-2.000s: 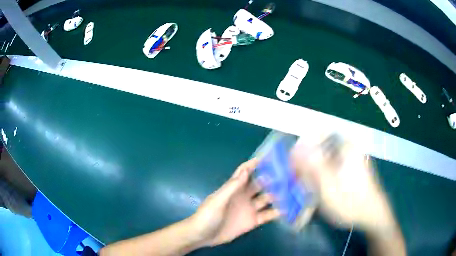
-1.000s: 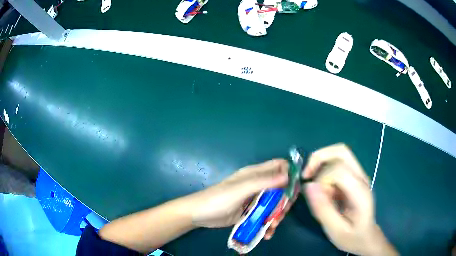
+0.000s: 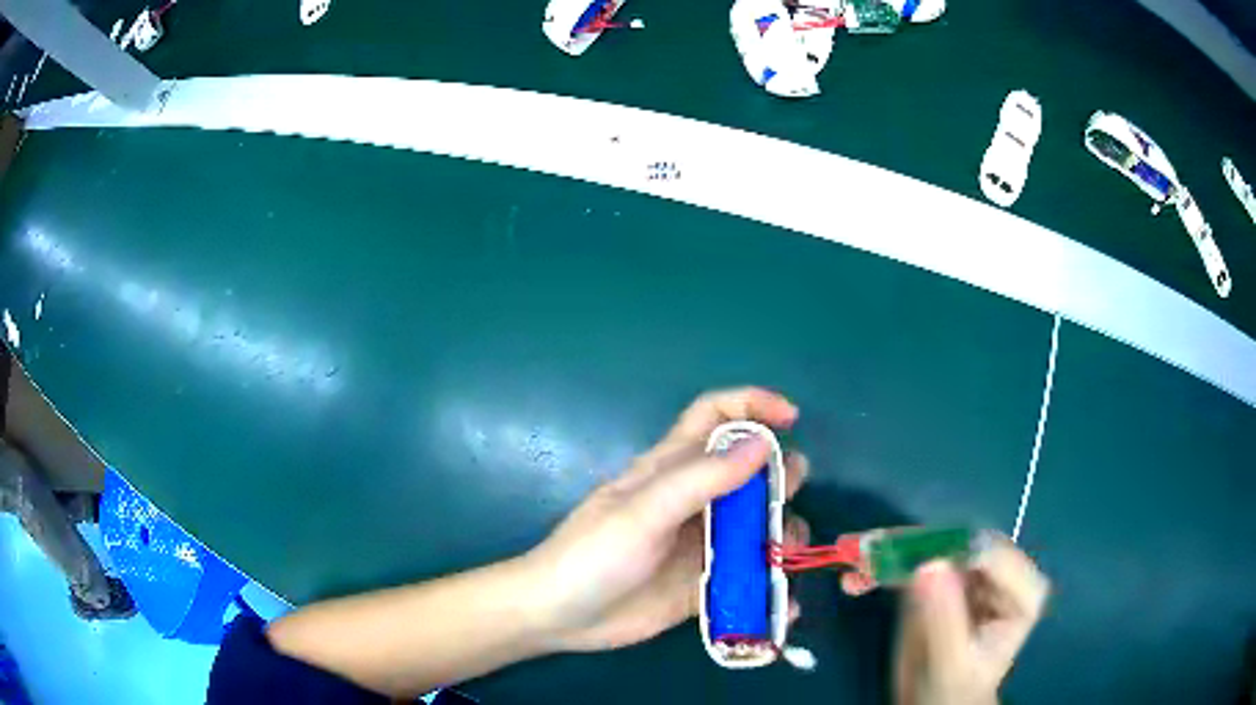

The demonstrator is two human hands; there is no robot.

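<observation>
My left hand (image 3: 641, 544) holds a white housing shell (image 3: 711, 585) upright over the green surface, its thumb on the shell's upper end. A blue battery (image 3: 741, 558) lies in the shell. Red wires (image 3: 815, 555) run from the shell's right side to a green circuit board (image 3: 916, 552), which is outside the shell. My right hand (image 3: 971, 620) grips the board's right end between thumb and fingers, slightly blurred. A small white plug (image 3: 799, 658) hangs at the shell's lower right end.
A white rail (image 3: 482, 110) crosses beyond the glossy green work surface (image 3: 344, 276). On the belt behind it lie a white cover plate (image 3: 1012, 149), an unfinished unit (image 3: 1132, 156) and several other white parts. A blue object (image 3: 165, 551) and a person's leg (image 3: 55, 523) are at lower left.
The shell has turned more upright, with the battery facing me. The board has moved right, away from the shell, in my right hand, and the red wires are stretched out. Belt parts have shifted right.
</observation>
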